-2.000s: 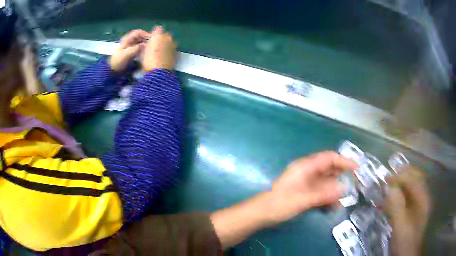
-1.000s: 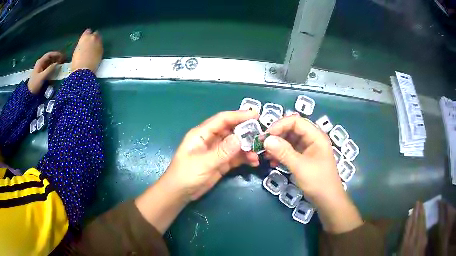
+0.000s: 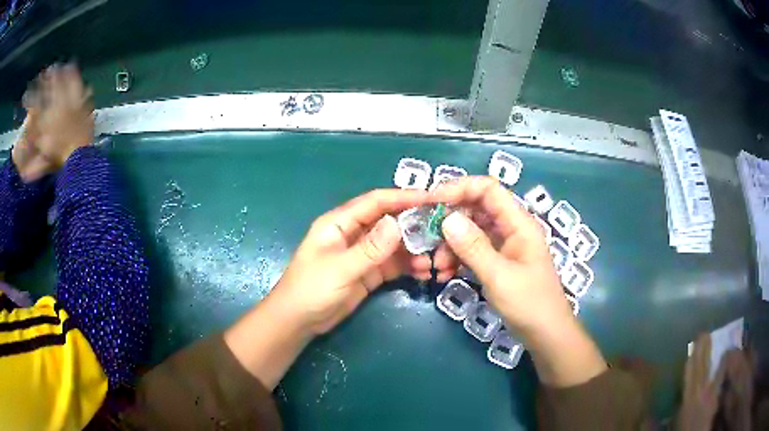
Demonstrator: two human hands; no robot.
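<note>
My left hand (image 3: 341,257) holds a clear-white square plastic housing (image 3: 416,233) between thumb and fingers, its open side turned up. My right hand (image 3: 506,261) pinches a small green circuit board (image 3: 438,222), tilted on edge at the right side of the housing. The fingertips of both hands meet around the two parts, so how far the board sits in the housing cannot be told. More white housings with dark slots (image 3: 483,321) lie loose on the green worktop (image 3: 337,379) behind, right of and below my right hand; some are hidden by it.
A pale metal rail (image 3: 228,114) with an upright post (image 3: 506,63) crosses behind. Beyond it, a unit (image 3: 122,82) and other small pieces lie on the dark green belt. Label strips (image 3: 683,181) are stacked at right. A neighbour's hands are at far left; another's hold white paper (image 3: 725,345) at lower right.
The board has turned more upright against the housing; both hands stay together. The left neighbour's hands have moved left and come together. A unit now shows on the belt at upper left.
</note>
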